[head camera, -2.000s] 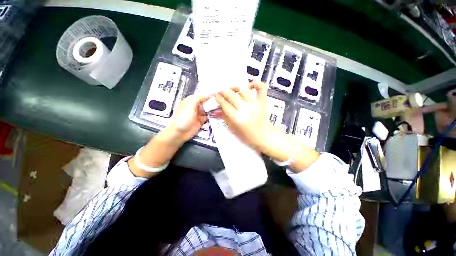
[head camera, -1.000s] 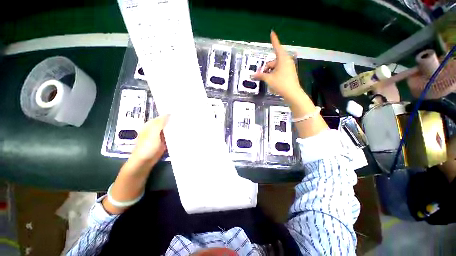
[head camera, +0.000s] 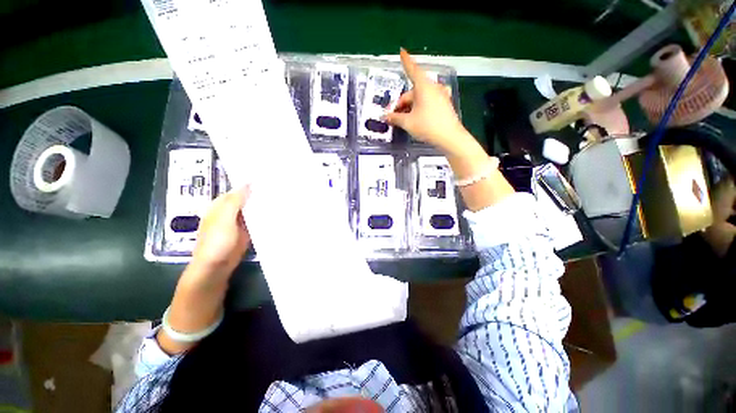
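A long white label strip, printed at its far end, hangs over the clear blister tray and folds near my body. My left hand holds the strip's left edge. My right hand is over the tray's back row, thumb and forefinger pinched at a white unit with a dark oval; whether a small label is between the fingertips I cannot tell. More units lie in the front row, such as one at the left and one at the right. The strip hides part of the tray.
A label roll stands at the left on the dark green bench. At the right are a cream bottle, a small white rounded case, a pink fan, a gold box and a blue cable. A carton is below the bench.
My right hand left the strip for the back-row units, and has since stayed near the same unit. My left hand now holds the strip alone. The whole view has shifted.
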